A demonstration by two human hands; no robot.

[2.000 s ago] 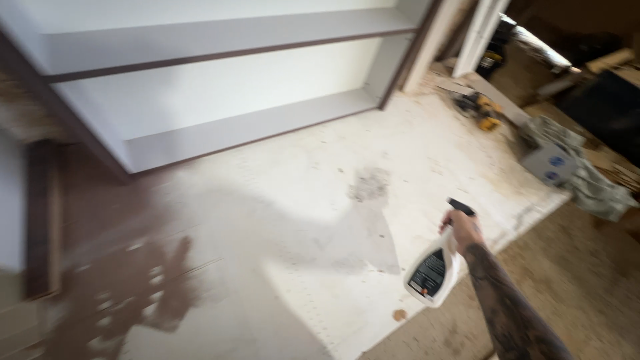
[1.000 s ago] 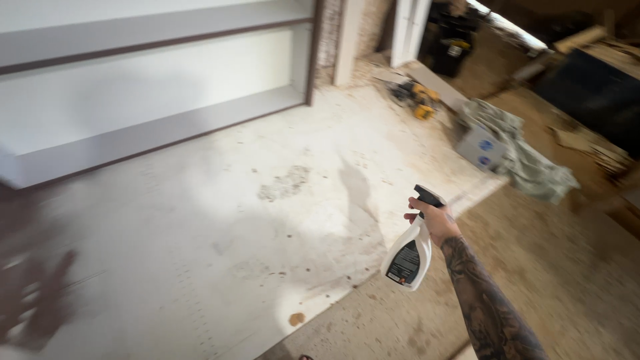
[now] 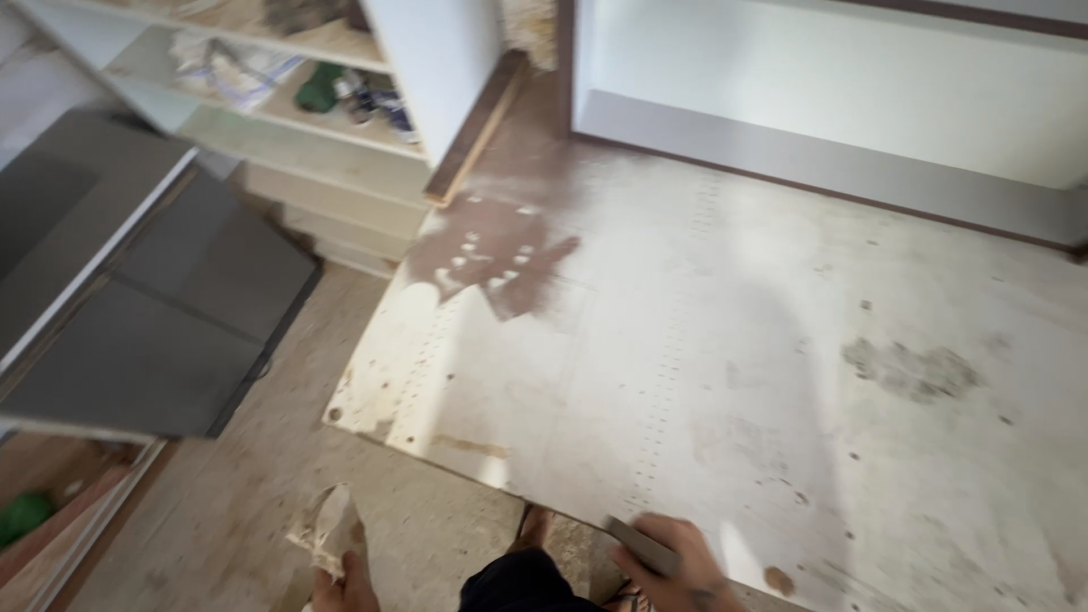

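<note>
Near the board's lower edge, my right hand (image 3: 680, 557) is closed round a flat grey-brown block (image 3: 642, 546), whose exact kind I cannot tell. My left hand (image 3: 346, 586) grips a crumpled pale cloth or paper (image 3: 331, 527), low over the floor at the lower left. Between and beyond them lies a large white worn board (image 3: 612, 365) with a brown paint stain, dark spots and a grey smudge. A white shelf unit with dark brown edges (image 3: 816, 191) stands on its far part.
A dark wooden strip (image 3: 476, 132) lies at the board's far left corner. Further left are open shelves (image 3: 297, 136) holding cloths and a green item, and a dark grey cabinet (image 3: 161, 297). Concrete floor (image 3: 297, 374) shows between cabinet and board. My legs are at the board's front edge.
The white spray bottle seen in my hand earlier is out of view. A block is now in my right hand, and my left hand has come into view with cloth or paper. The view has swung left.
</note>
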